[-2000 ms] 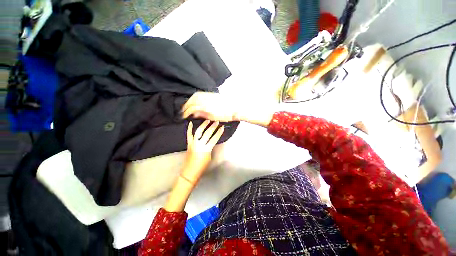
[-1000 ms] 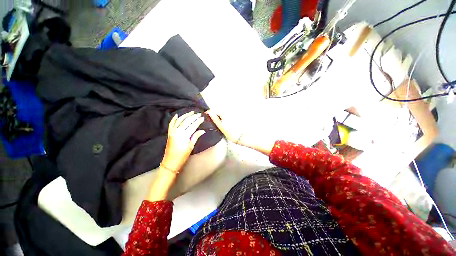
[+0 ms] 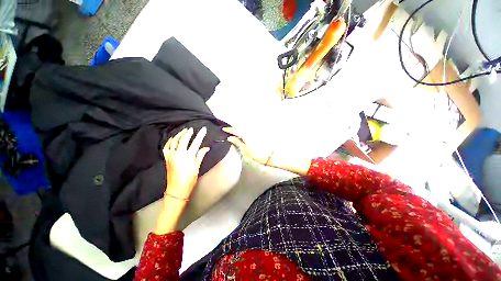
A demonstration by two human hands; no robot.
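A dark garment (image 3: 82,126) lies over the padded cream board (image 3: 220,181) and the left part of the white table (image 3: 181,22). A button (image 3: 99,179) shows on its front. The sleeve end (image 3: 187,68) lies flat on the table. My left hand (image 3: 184,162) rests on the garment near the board's rounded end, fingers spread. My right hand (image 3: 244,147) is at the garment's edge by that end, fingertips on the cloth; whether they pinch it is unclear.
The steam iron (image 3: 318,55) with its orange handle stands on the table at the upper right. An open cardboard box (image 3: 464,104) with a yellow item is at the right, near black cables (image 3: 404,60). A blue crate (image 3: 24,153) is at the far left.
My left hand has moved from beside my right hand to the left along the garment and lies spread on it. My right hand has shifted to the garment's edge. The view has shifted.
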